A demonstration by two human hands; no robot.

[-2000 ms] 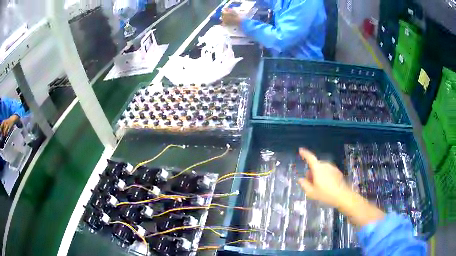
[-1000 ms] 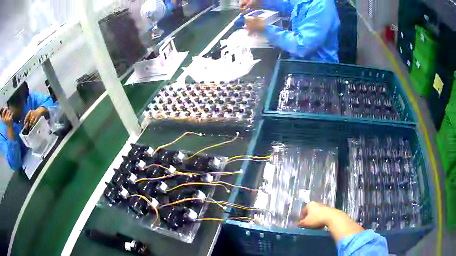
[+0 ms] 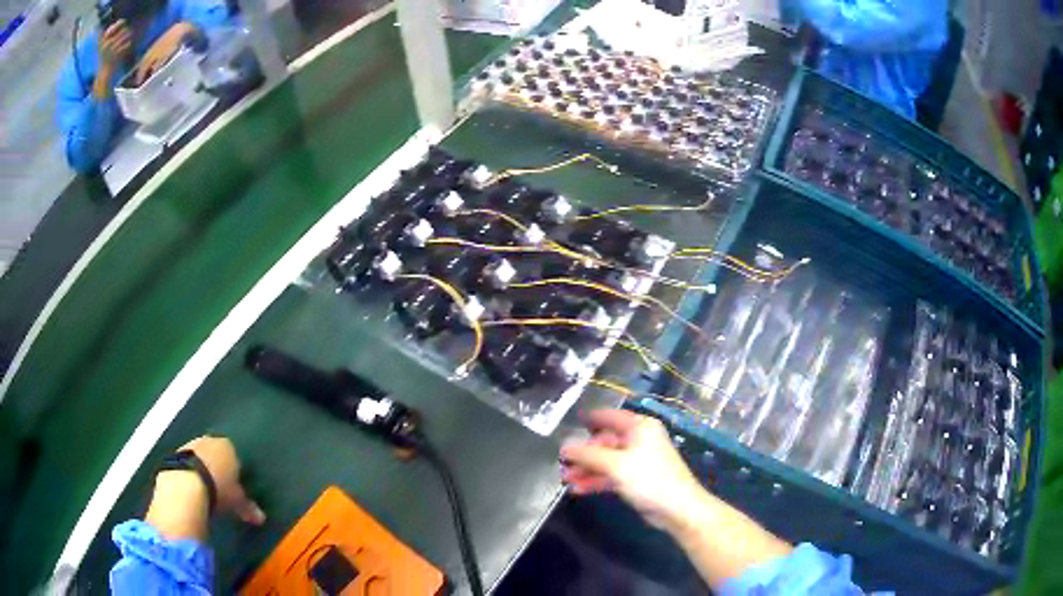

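Note:
My left hand (image 3: 217,472), with a dark band at the wrist, is low at the left, above the bench beside the orange fixture (image 3: 350,541); nothing shows in it. My right hand (image 3: 618,460) is over the bench's right edge, in front of the blister tray of black housings (image 3: 542,417). Its fingers are apart and it holds nothing. The tray holds several black housings with white parts and yellow lead wires trailing right. The black electric screwdriver (image 3: 315,384) lies on the bench between fixture and tray, its cable running down.
A teal crate (image 3: 746,448) with clear blister trays stands at the right, another crate (image 3: 921,169) behind it. A blister tray of small parts (image 3: 629,105) lies at the back. A green conveyor (image 3: 291,151) runs at the left. People in blue are at upper left and upper right.
My right hand has left the crate and is now over the bench edge. My left hand and the orange fixture have come into view. The view has shifted left and down.

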